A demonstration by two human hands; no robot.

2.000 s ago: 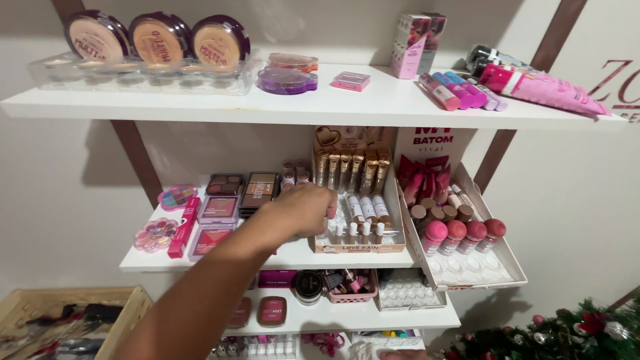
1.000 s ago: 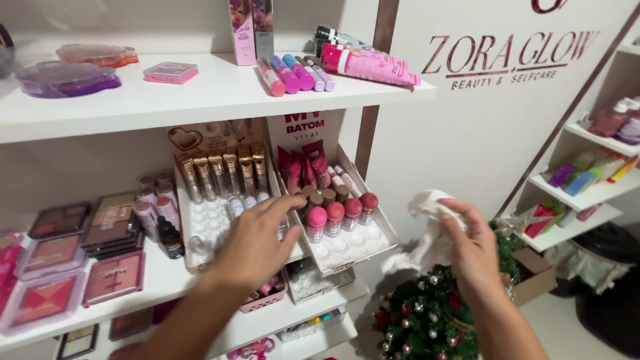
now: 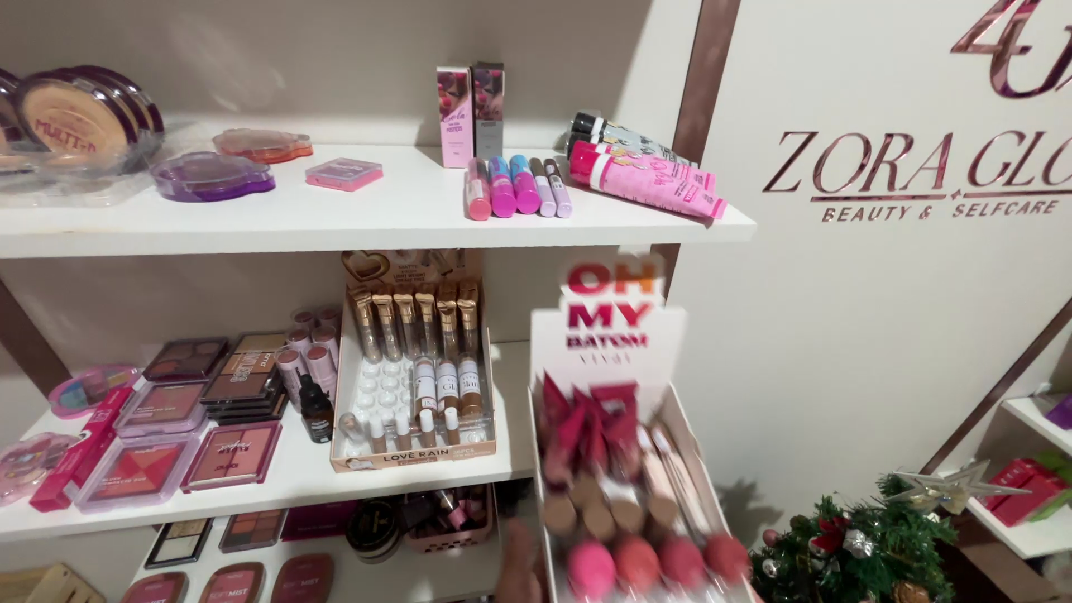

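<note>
A cardboard display box of lip products [image 3: 609,345] is lifted off the middle shelf, low at centre right. It holds red-pink tubes [image 3: 590,427], brown-capped sticks and a front row of pink-capped sticks [image 3: 638,563]. My left hand [image 3: 521,559], blurred at the bottom edge, is against the box's left side. Of my right hand, at most a sliver shows at the box's lower right corner, too little to tell its hold. A second display box [image 3: 414,456] with gold-capped tubes and small bottles stands on the middle shelf [image 3: 310,481], left of the lifted box.
The upper shelf [image 3: 360,226] carries round compacts [image 3: 75,117], mascara-like tubes [image 3: 515,188], small cartons and pink squeeze tubes [image 3: 645,184]. Palettes [image 3: 230,456] and a dropper bottle [image 3: 315,409] stand left on the middle shelf. A decorated Christmas tree [image 3: 846,536] is at lower right.
The lip product box has come off the middle shelf toward me. The white cloth my right hand held one second ago is out of view. My left hand has moved down to the box's side.
</note>
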